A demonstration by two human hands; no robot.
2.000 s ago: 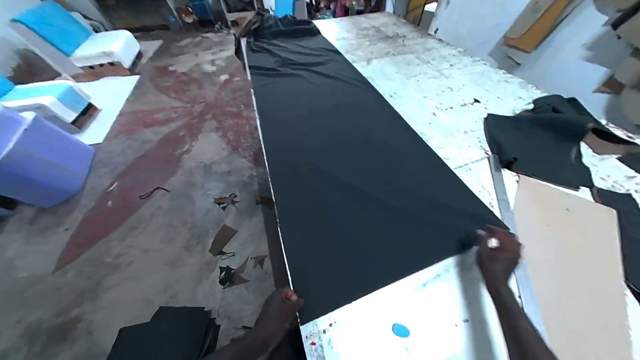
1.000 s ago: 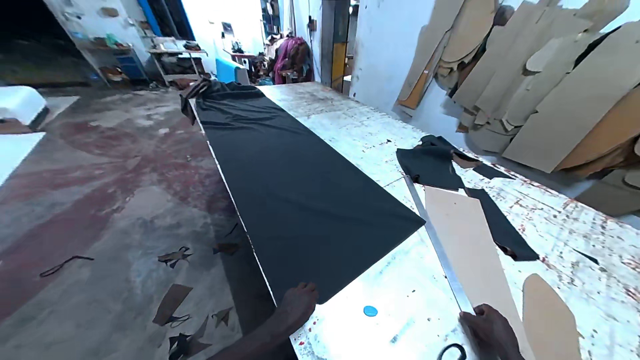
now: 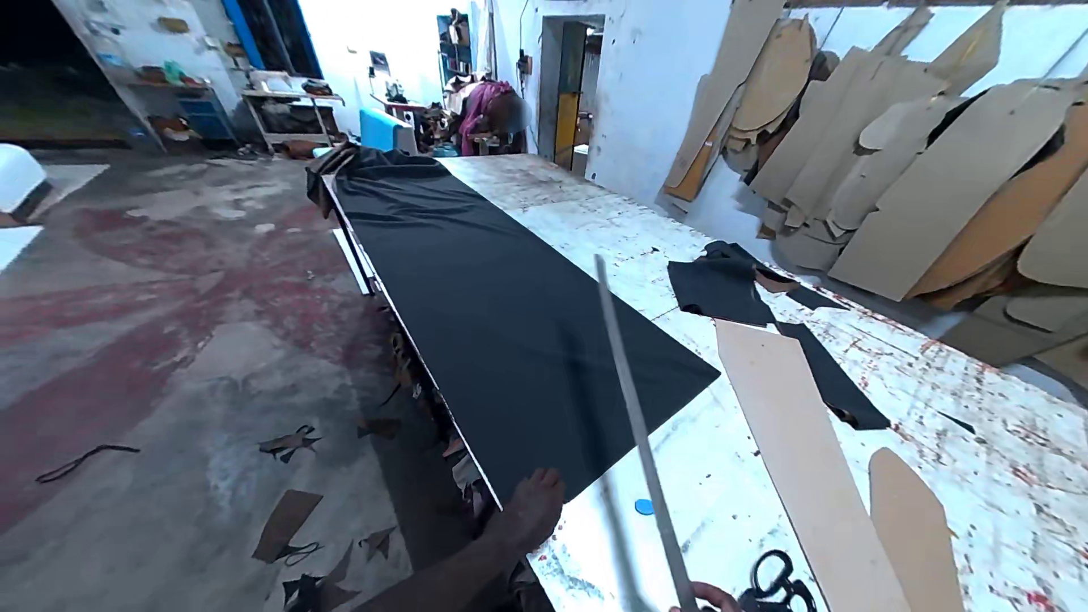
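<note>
A long sheet of black material (image 3: 510,323) lies flat along the table, bunched into folds at its far end. My left hand (image 3: 535,506) rests on its near corner at the table's left edge. My right hand (image 3: 712,597), mostly cut off at the bottom, grips a long metal straightedge (image 3: 636,408) by its near end. The straightedge is raised over the black material and casts a shadow on it. A small blue disc (image 3: 644,507) lies on the white tabletop between my hands. Black-handled scissors (image 3: 772,574) lie just right of my right hand.
A long cardboard pattern piece (image 3: 807,433) and a smaller rounded one (image 3: 914,518) lie on the right of the table (image 3: 1003,476). Black offcuts (image 3: 722,285) lie beyond them. Cardboard patterns (image 3: 960,187) hang on the right wall. Scraps (image 3: 289,523) litter the floor at left.
My right hand first held the near right corner of the black material, then reached the straightedge beside the cardboard. Now the straightedge is lifted and moved left over the material. The view has swung upward and right.
</note>
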